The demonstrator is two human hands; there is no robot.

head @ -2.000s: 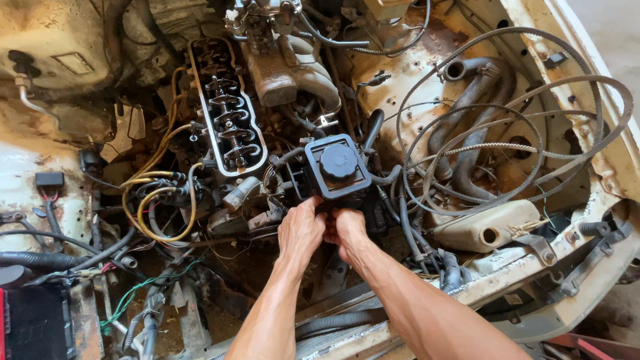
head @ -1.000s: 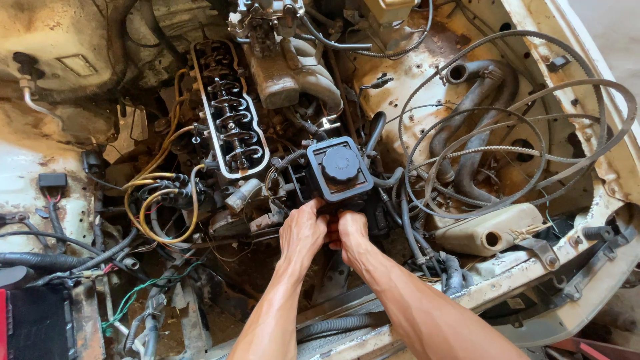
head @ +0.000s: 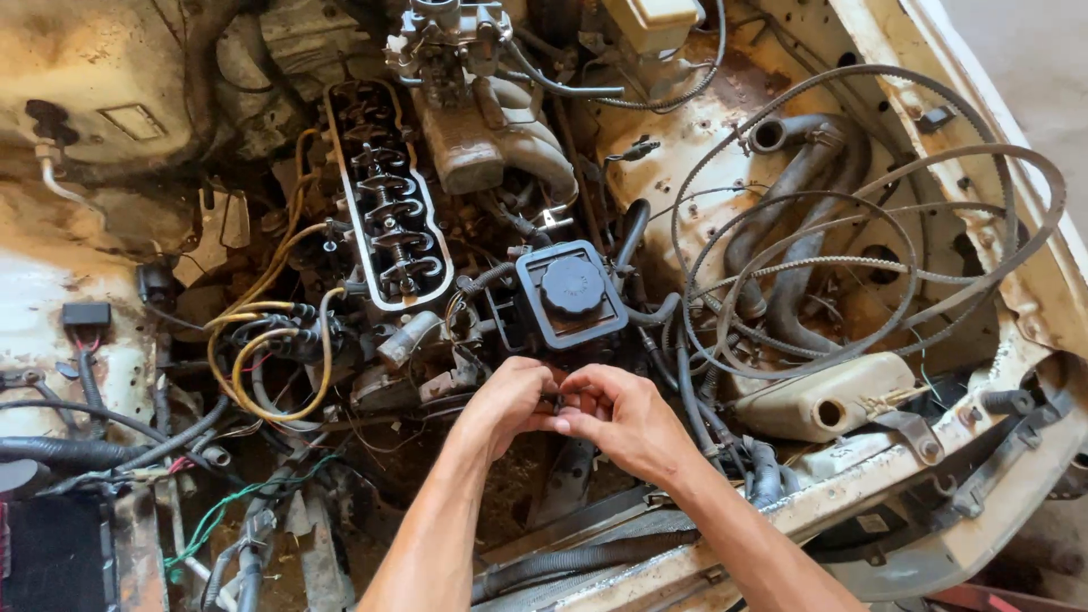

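Note:
My left hand (head: 508,398) and my right hand (head: 616,418) meet at the fingertips, just below a square black reservoir (head: 527,293) with a round ribbed cap (head: 573,286). Between the fingers is a small dark part, too hidden to name. Up and to the left lies the open cylinder head with its rocker arms (head: 395,223) exposed and a pale gasket edge around it. A carburetor (head: 448,38) and a cast intake manifold (head: 466,151) stand above. Left of my hands, yellowish ignition leads (head: 280,333) loop around the distributor area.
Loose belts (head: 914,153) lie coiled over bent radiator hoses (head: 799,246) at the right. A beige plastic tank (head: 829,398) sits by the front body rail (head: 858,518). Green wires (head: 212,518) and a black corrugated hose (head: 586,554) cross the lower bay.
Both hands have come down from beneath the reservoir, toward me, and turned so that their fingertips meet around a small part. The reservoir has not plainly moved.

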